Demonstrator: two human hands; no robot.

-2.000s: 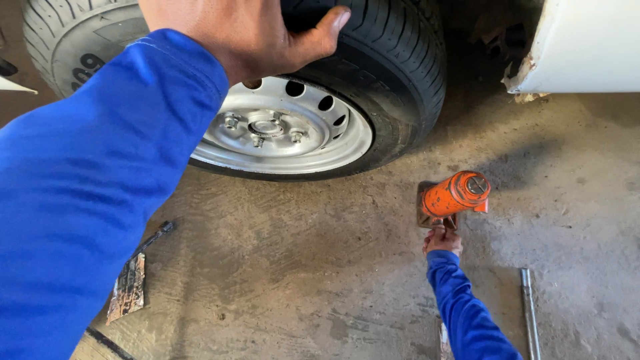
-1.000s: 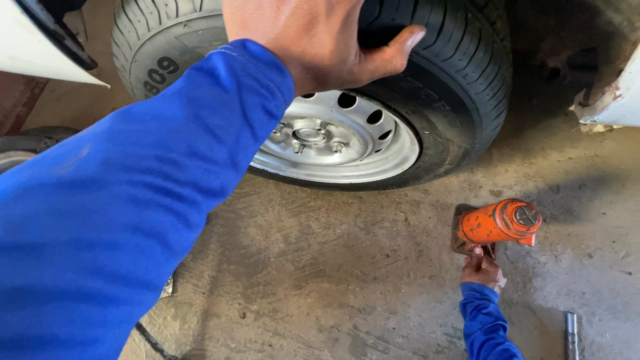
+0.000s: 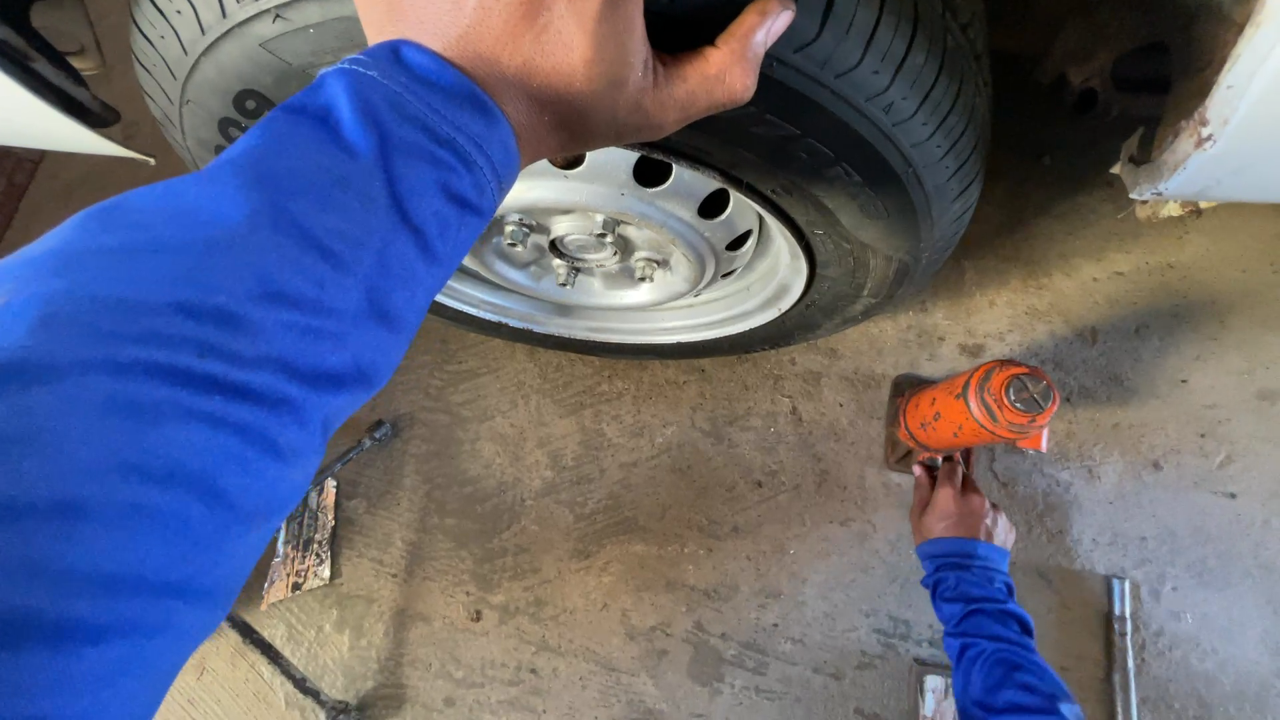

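Note:
My left hand (image 3: 590,75), in a blue sleeve, reaches over the top of a car wheel; its thumb is apart and its other fingers are out of view. Below it show the black tyre (image 3: 850,200) and the silver steel rim (image 3: 700,290) with its wheel nuts. At the lower right, my right hand (image 3: 960,508) has its fingers at the lower side of an orange bottle jack (image 3: 965,408) on the concrete floor. The jack's dark base faces the wheel. What exactly the fingers grip there is partly hidden.
Rusty-edged white bodywork (image 3: 1200,165) is at the upper right. A metal tube (image 3: 1122,640) lies right of my right arm. A black wheel wrench (image 3: 355,450) and a worn board piece (image 3: 308,545) lie at the left, partly behind my left sleeve. Another block (image 3: 935,695) is at the bottom.
The view has shifted about. My left hand stays at the top of the wheel, and my right hand stays at the orange jack.

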